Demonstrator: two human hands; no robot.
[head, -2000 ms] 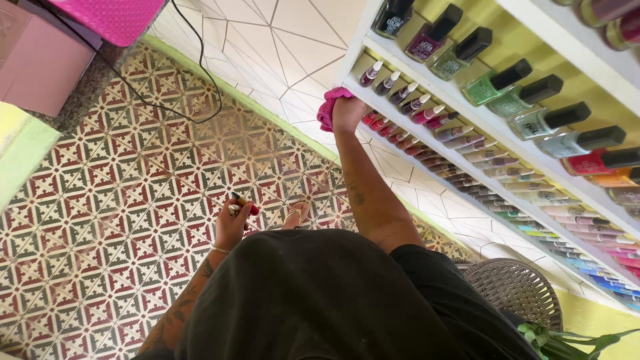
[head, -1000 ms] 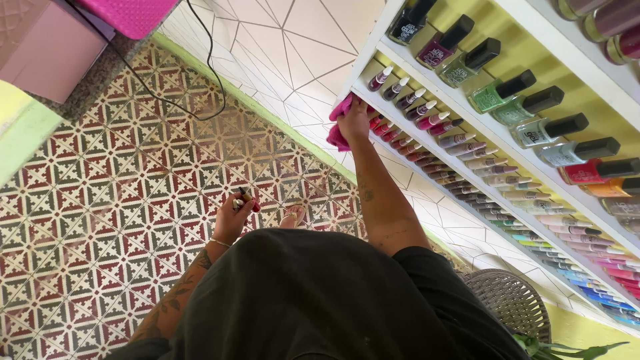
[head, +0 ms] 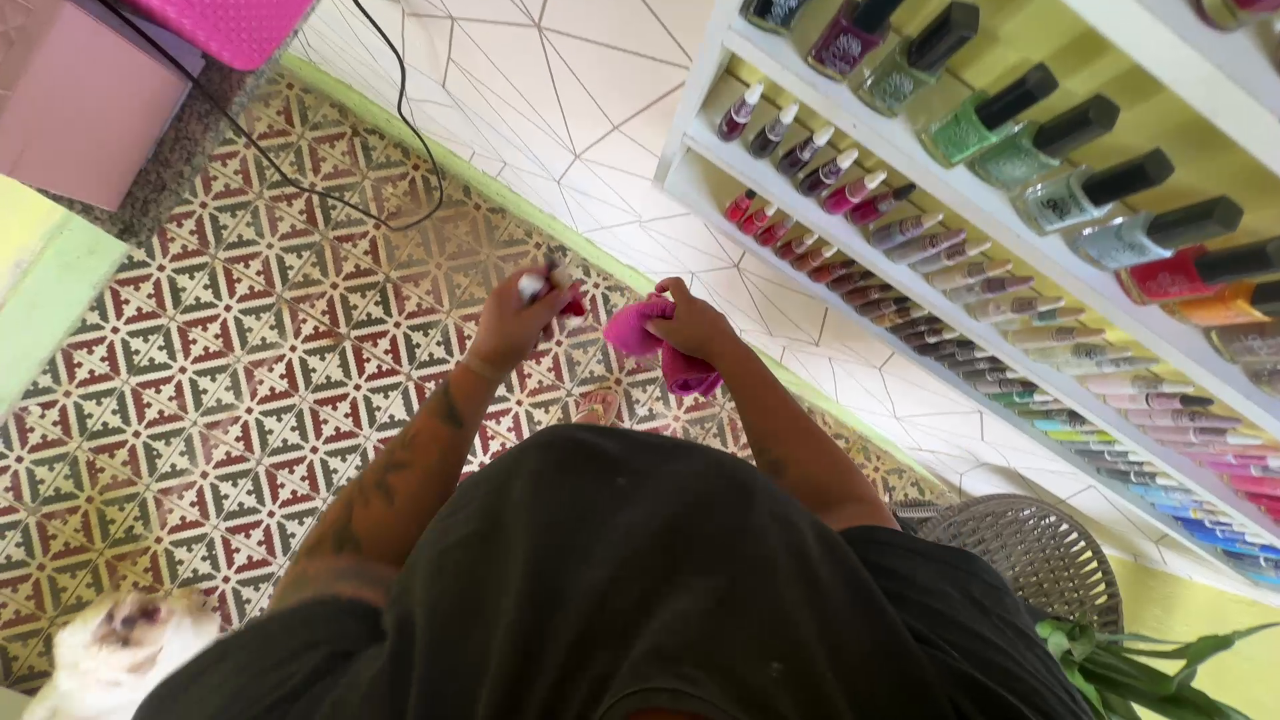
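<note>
My left hand (head: 517,322) is closed around several small nail polish bottles (head: 570,303); a red one and a white cap show between the fingers, partly blurred. To its right, my right hand (head: 690,322) grips a bunched pink cloth (head: 635,328), part of which hangs below the fingers. The two hands are apart, in front of my body and above the tiled floor. Nail polish bottles (head: 965,128) stand in rows on the white wall shelf (head: 840,85) to the right of my right hand; neither hand touches the shelf.
A woven chair (head: 1030,550) and a green plant (head: 1120,650) are at the lower right. A white dog (head: 130,650) is at the lower left. A pink box (head: 90,110) sits on a granite counter (head: 225,110), and a black cable (head: 405,130) hangs beside it.
My right hand has moved left with the pink cloth, away from the lower shelf's end, and is now near my left hand. My left hand still holds the bottles. The dog has come into view.
</note>
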